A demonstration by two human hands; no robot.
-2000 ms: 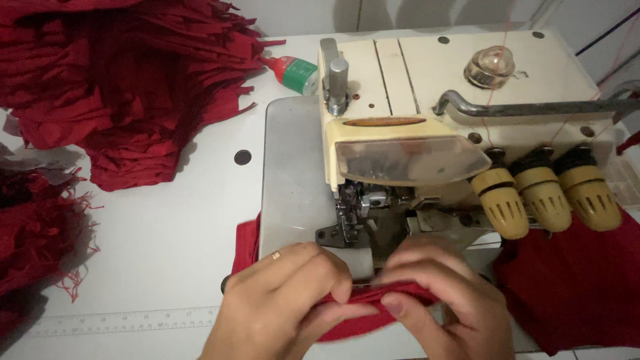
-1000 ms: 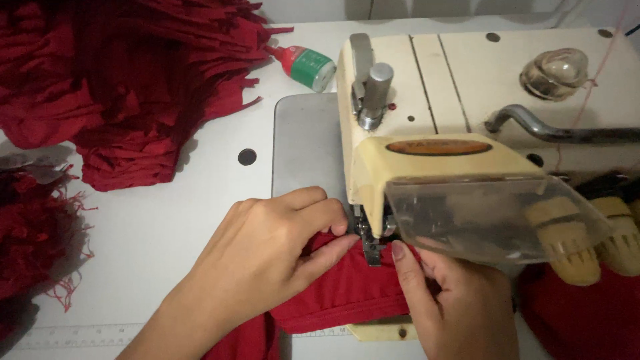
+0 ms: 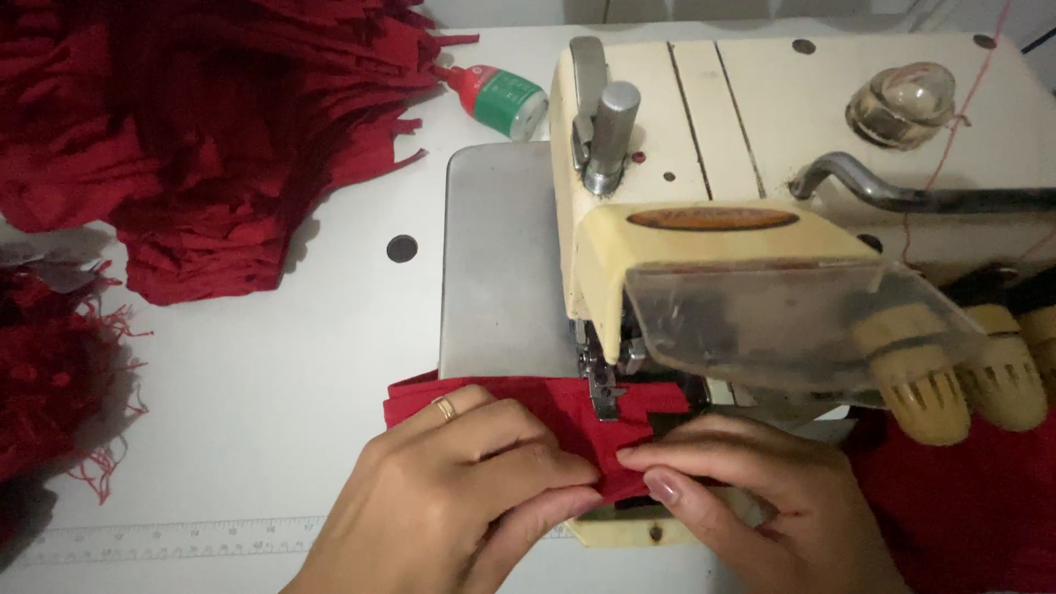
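A folded piece of red fabric (image 3: 569, 412) lies across the front of a cream overlock sewing machine (image 3: 652, 140), under its metal presser foot (image 3: 605, 400). My left hand (image 3: 454, 487), with a ring on one finger, rests on the fabric left of the foot and pinches its near edge between thumb and fingertips. My right hand (image 3: 759, 495) is to the right of the foot, its thumb and index fingertips at the fabric's near right edge. A clear plastic guard (image 3: 792, 330) hangs over the needle area and hides part of it.
Gathered red fabric (image 3: 223, 140) is heaped at the upper left, frayed red scraps (image 3: 49, 379) below it. A red and green bottle (image 3: 499, 101) lies behind the machine's metal plate (image 3: 503, 264). A ruler (image 3: 165, 540) runs along the near side. More red cloth (image 3: 965, 495) lies at right.
The fabric, bunched around the presser foot a second ago, now lies flatter and extends left beneath it. My left hand has moved nearer to me, away from the foot.
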